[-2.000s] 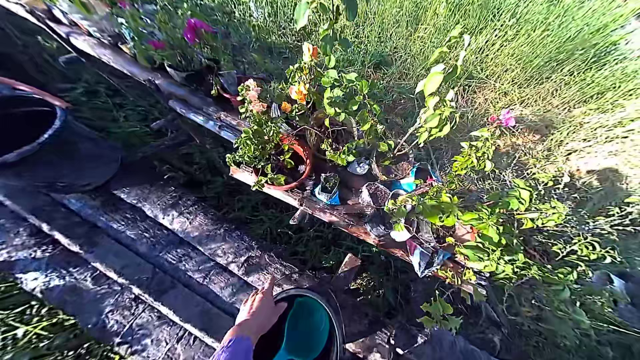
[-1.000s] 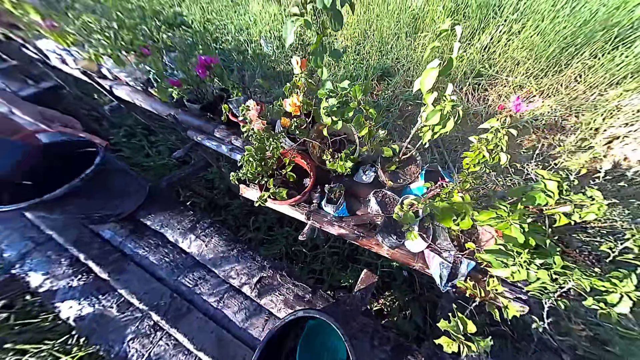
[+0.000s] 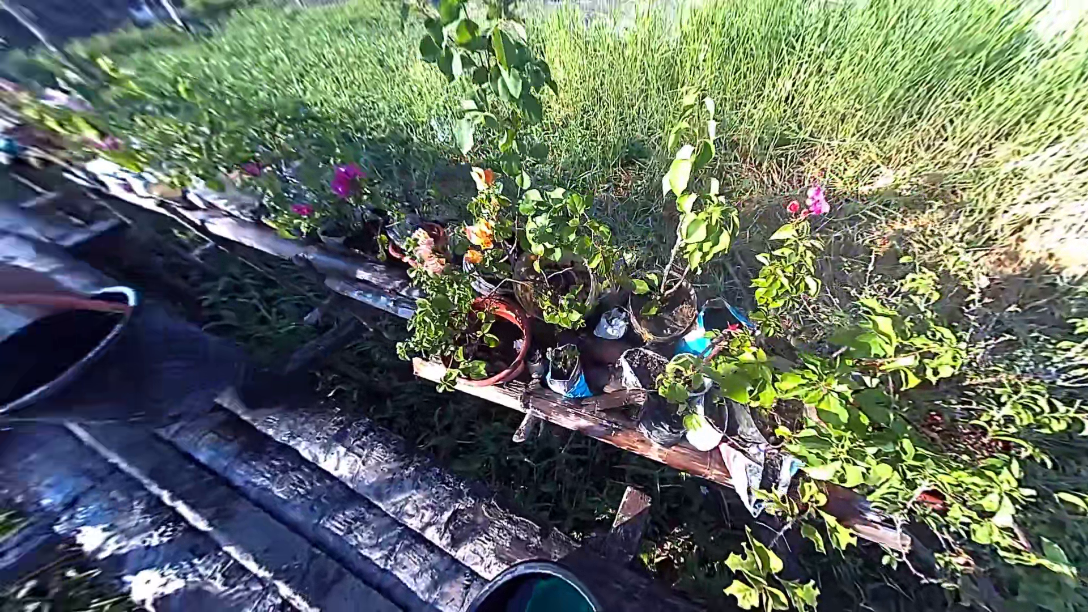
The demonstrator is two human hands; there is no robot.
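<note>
Neither of my hands shows in the head view now. At the bottom edge stands a dark bucket (image 3: 486, 602), cut off by the frame, with a teal-green plastic object (image 3: 557, 595) inside it. A larger black tub (image 3: 110, 340) is at the left, partly out of view. Along a wooden plank shelf (image 3: 586, 418) stand a reddish-brown round pot (image 3: 520, 357) with a leafy plant, a small blue-and-white planting bag (image 3: 571, 384), a pot with a tall thin plant (image 3: 667, 319) and several other plastic bags with plants.
Weathered wooden planks (image 3: 374, 476) form a walkway at the lower left. Bougainvillea branches (image 3: 833, 391) spread over the shelf's right end. More potted plants with magenta flowers (image 3: 347, 180) line the shelf toward the upper left. Tall grass (image 3: 765, 76) grows behind.
One hand was at the rim of the dark bucket two seconds ago and is out of view in the later frames. The view has shifted, so the bucket sits lower in the frame.
</note>
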